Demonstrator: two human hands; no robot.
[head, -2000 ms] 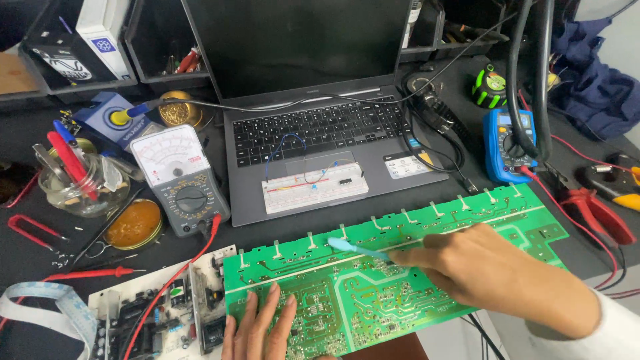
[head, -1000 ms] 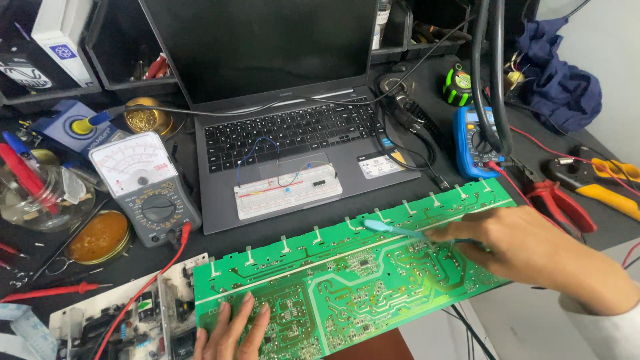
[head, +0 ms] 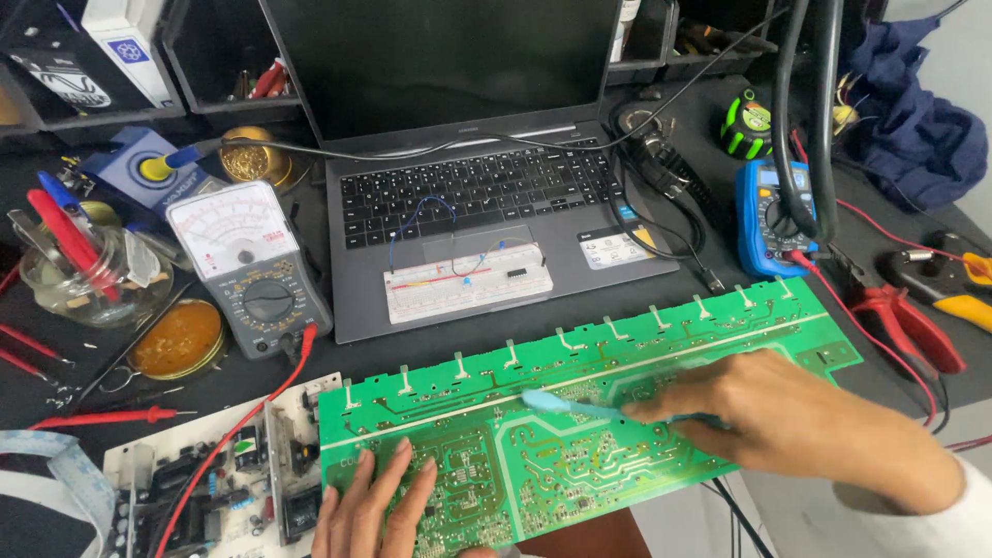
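Note:
A long green printed circuit board (head: 573, 465) lies tilted along the near edge of the dark bench. My right hand (head: 744, 418) grips a light blue brush (head: 573, 404), probably a toothbrush, whose head rests on the board just below its long pale line; the bristles are hidden. The fingers of my left hand (head: 376, 496) are spread flat on the board's lower left part. Under and left of the green board sits a second board (head: 240, 496) with bulky components.
Behind the board stands an open laptop (head: 465, 194) bearing a white breadboard (head: 469, 283). Left are an analog multimeter (head: 252, 271), a flux tin (head: 177, 337) and a glass jar (head: 101, 287). Right are a blue digital multimeter (head: 756, 225), red-handled pliers (head: 903, 329) and a tape measure (head: 746, 128).
The brush in my right hand has moved left and towards me across the board. My left hand stays spread on the board's left part. The view has shifted somewhat.

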